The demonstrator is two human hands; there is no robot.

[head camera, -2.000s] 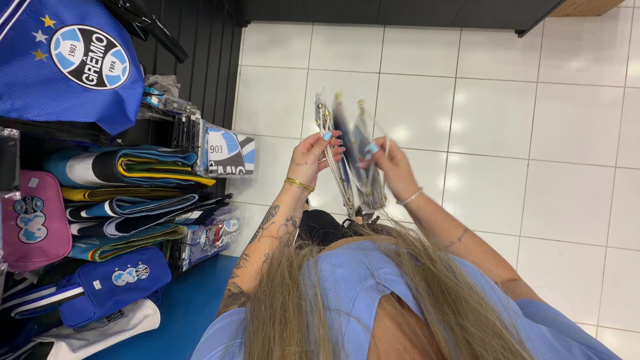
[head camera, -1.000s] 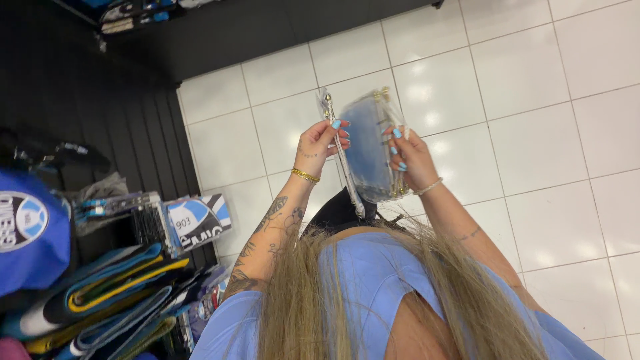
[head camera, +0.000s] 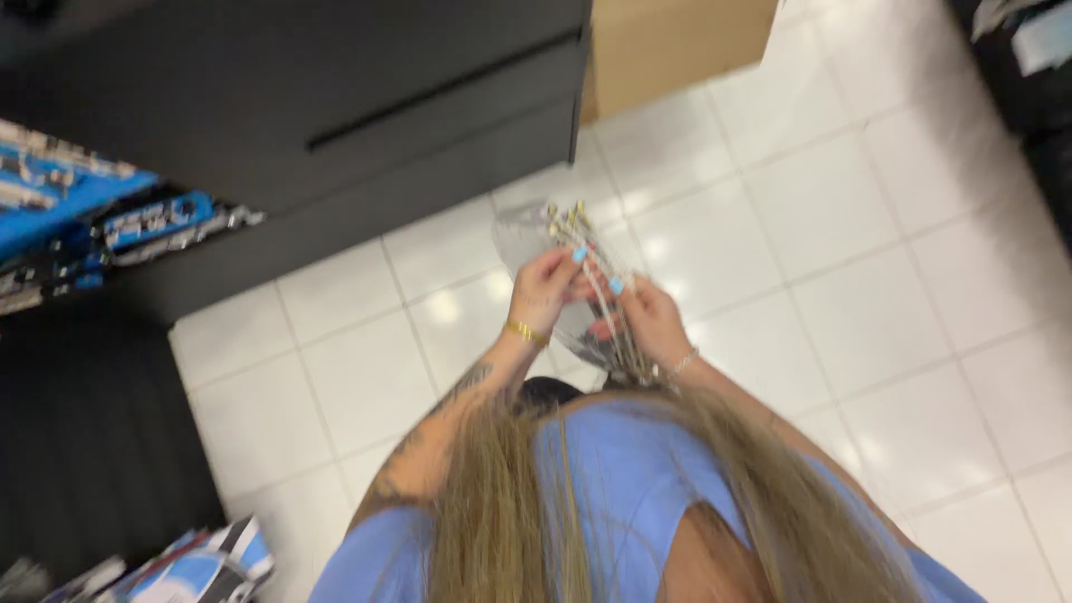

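In front of my body, both hands grip a bunch of thin clear plastic packages (head camera: 615, 322) seen nearly edge on, with small gold-coloured pieces at their far end. My left hand (head camera: 548, 289) pinches the upper left edges between thumb and fingers, a gold bracelet at its wrist. Close beside it, my right hand (head camera: 653, 318) holds the right side of the bunch. A clear, greyish sheet of the packaging spreads out behind my left hand. Blur hides what the packages contain.
A black display unit (head camera: 377, 109) stands ahead on the left, with blue and white packaged goods (head camera: 159, 222) on it. A cardboard box (head camera: 678, 50) is beyond it. More packaged goods (head camera: 209, 569) lie at lower left. A dark fixture (head camera: 1005, 109) stands at upper right, on white floor tiles (head camera: 720, 218).
The view has turned strongly. My hands have come closer together, and the packages, held apart in two groups one second ago, are now gathered in one bunch.
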